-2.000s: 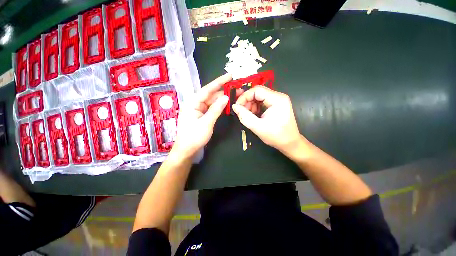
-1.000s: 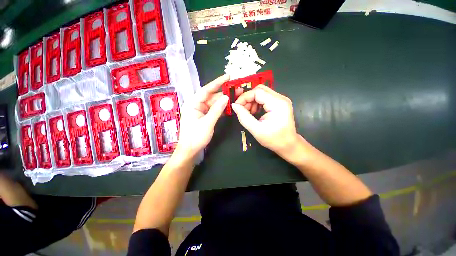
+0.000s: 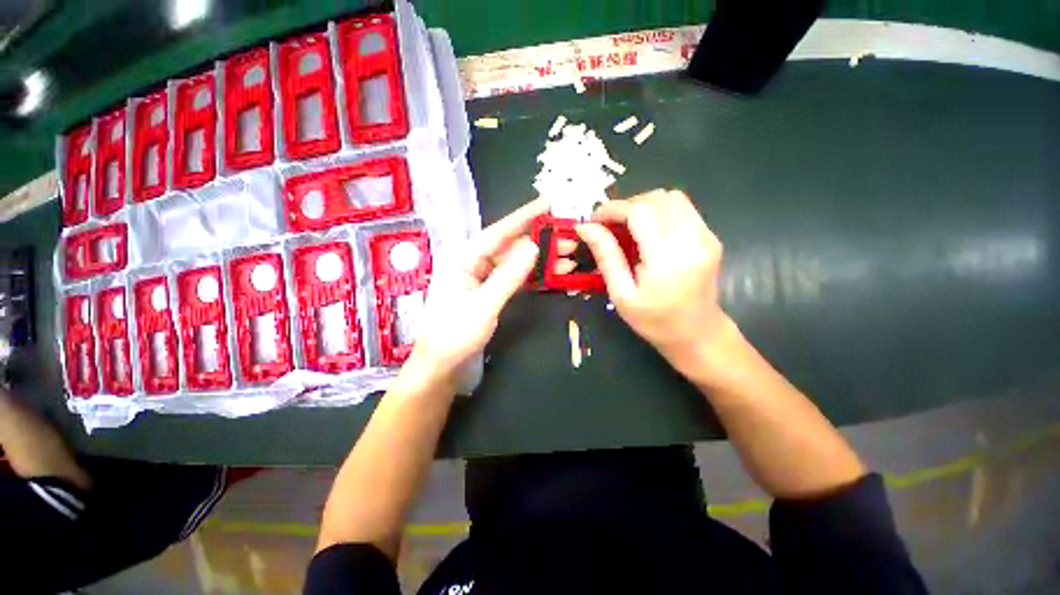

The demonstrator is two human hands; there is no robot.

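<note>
A red plastic housing (image 3: 566,280) is held just above the green bench, in front of the heap of small pale strips (image 3: 573,171). My left hand (image 3: 471,296) grips its left end between thumb and fingers. My right hand (image 3: 665,270) is over its right part, thumb and fingertips at the upper edge of the window. The right hand hides the housing's right end. Whether a small piece is between the right fingertips cannot be told. A few thin pale strips (image 3: 575,343) lie on the bench on the near side of the housing.
A translucent blister tray (image 3: 209,223) with several red housings stands at the left; one middle pocket shows whitish. A black rectangular device (image 3: 753,44) is at the top, over a pale edge strip (image 3: 523,72) with red print. Another person's arm (image 3: 41,442) is at the lower left.
The tray, heap and bench sit a little lower and further right in view. The housing is tilted differently, its window showing more. My right hand has moved right and up to the window's upper edge.
</note>
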